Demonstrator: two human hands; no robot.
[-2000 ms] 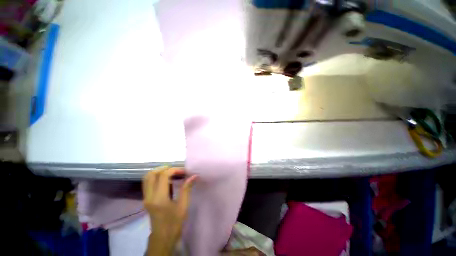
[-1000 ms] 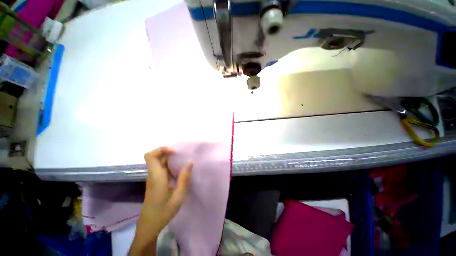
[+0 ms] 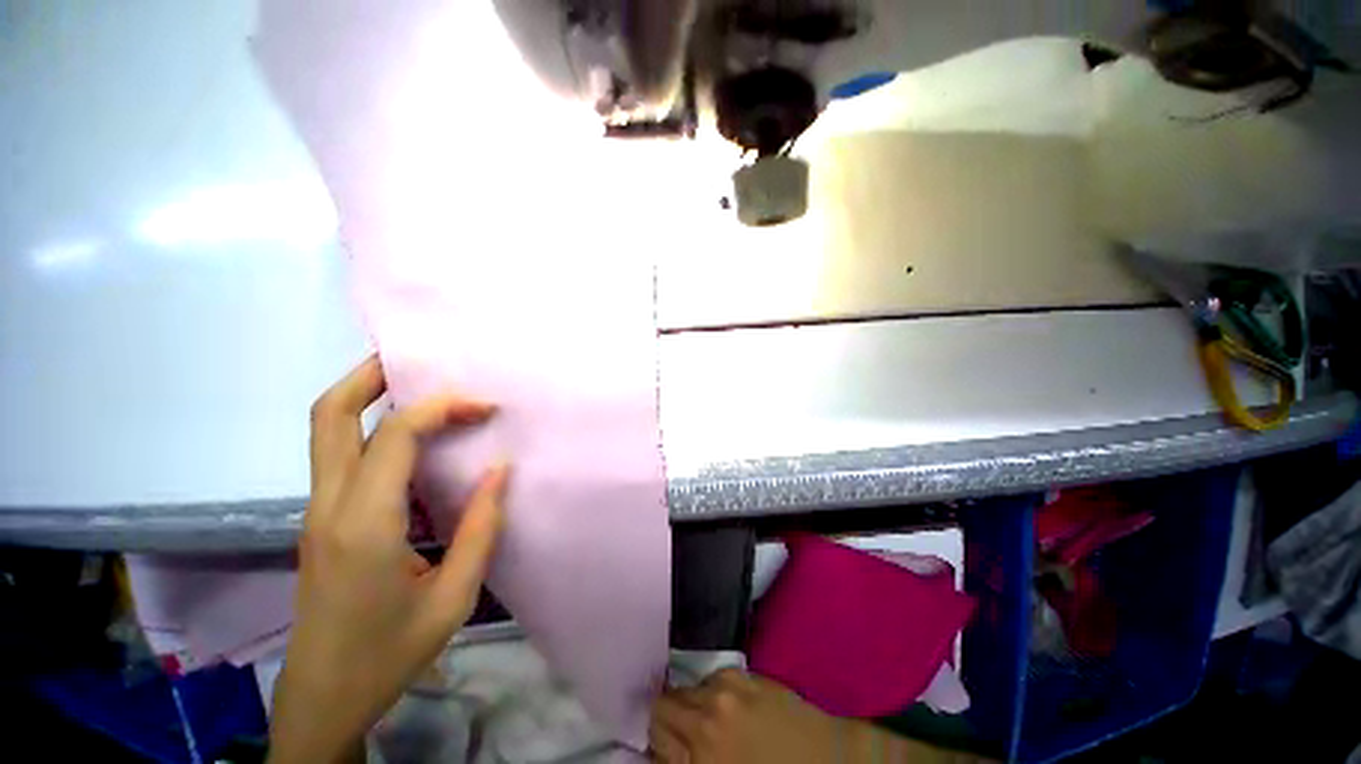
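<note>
A long pale pink garment panel (image 3: 537,448) runs from under the sewing machine head (image 3: 925,45) down over the table's front edge toward my lap. My left hand (image 3: 396,515) lies at the panel's left edge, thumb and fingers pinching the fabric. My right hand (image 3: 724,719) is low at the bottom of the frame, its fingers closed on the panel's lower right edge. The presser foot area (image 3: 645,123) is partly lost in lamp glare.
Snips with green and yellow-orange handles (image 3: 1246,373) lie right of the machine. A grey ruler-marked strip (image 3: 896,466) follows the table's front edge. Below are a magenta piece (image 3: 858,624), a blue crate (image 3: 1127,657) holding red pieces, and pale pink pieces (image 3: 217,605) at left.
The view has moved closer to the machine. My left hand has shifted left along the table edge with the fabric. My right hand now shows more clearly at the panel's lower edge.
</note>
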